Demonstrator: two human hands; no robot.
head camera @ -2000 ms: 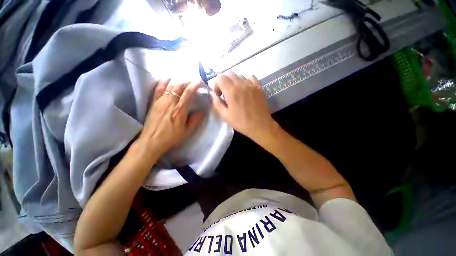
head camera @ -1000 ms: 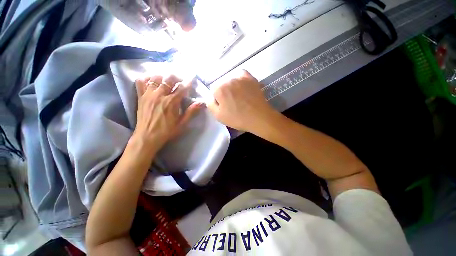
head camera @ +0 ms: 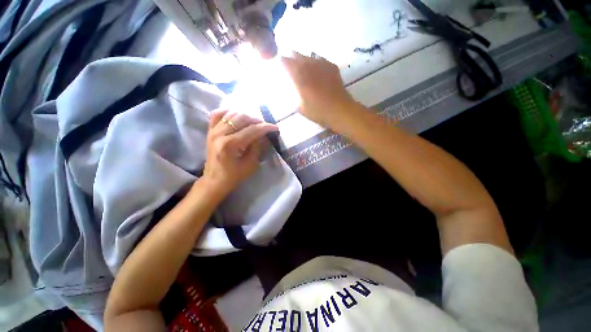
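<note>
Light grey garment panels with black bands (head camera: 142, 149) lie bunched over the left of the machine table and hang off its front edge. My left hand (head camera: 234, 146) pinches the panel's edge by a black strip (head camera: 269, 120), just in front of the needle area. My right hand (head camera: 317, 84) is up beside the needle area, its fingertips lost in the glare; whether it holds anything cannot be told. The sewing machine head (head camera: 207, 23) is above, its lamp glare washing out the presser foot and the cloth there.
Black-handled scissors (head camera: 463, 48) lie on the table at the right, over the ruler edge (head camera: 415, 97). Loose dark threads (head camera: 369, 49) lie behind my right hand. A red basket (head camera: 197, 311) is below left, a green basket (head camera: 528, 104) at the far right.
My right hand has moved up from the cloth at the table's front to beside the needle. My left hand has shifted slightly right and its fingers have drawn together on the cloth.
</note>
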